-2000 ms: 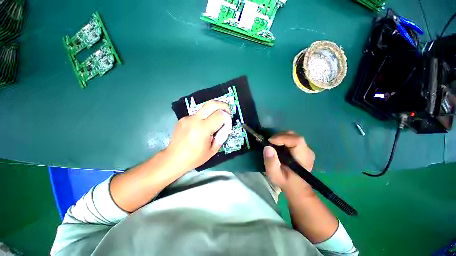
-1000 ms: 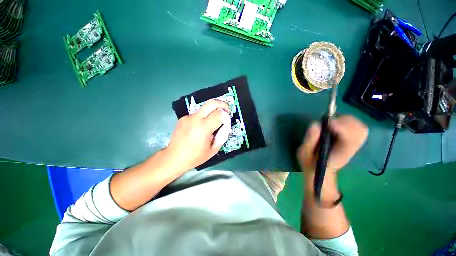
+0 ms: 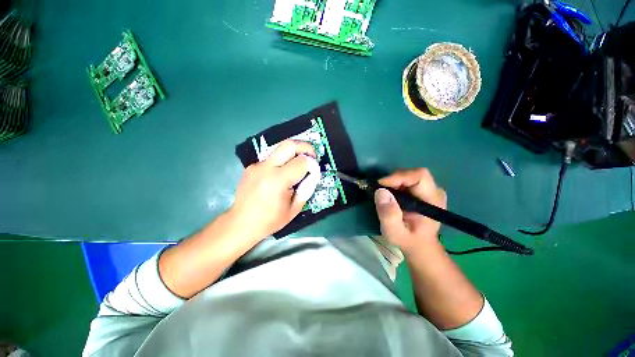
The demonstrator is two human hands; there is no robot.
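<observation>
A green circuit board panel [image 3: 324,198] lies on a black mat [image 3: 339,129] in front of me. My left hand [image 3: 273,183] rests over the panel's left and middle part with fingers bent. Something white [image 3: 307,183] shows at its fingertips; I cannot tell whether it is a finger cover or a held part. My right hand [image 3: 412,206] holds a black soldering iron [image 3: 456,222] like a pen. Its thin metal tip points left and reaches the panel's right rail. Whether the tip touches is too small to tell.
A crusty-rimmed pot [image 3: 445,78] stands beyond my right hand. A dark soldering station [image 3: 543,90] is at right, with a small metal rod [image 3: 506,167] near it. Stacked panels [image 3: 322,24] lie at the back, one board pile [image 3: 128,82] at left, upright boards [image 3: 12,108] far left.
My right hand moved the iron from the pot back to the panel on the mat. My left hand has stayed over the panel. The whole view has shifted slightly.
</observation>
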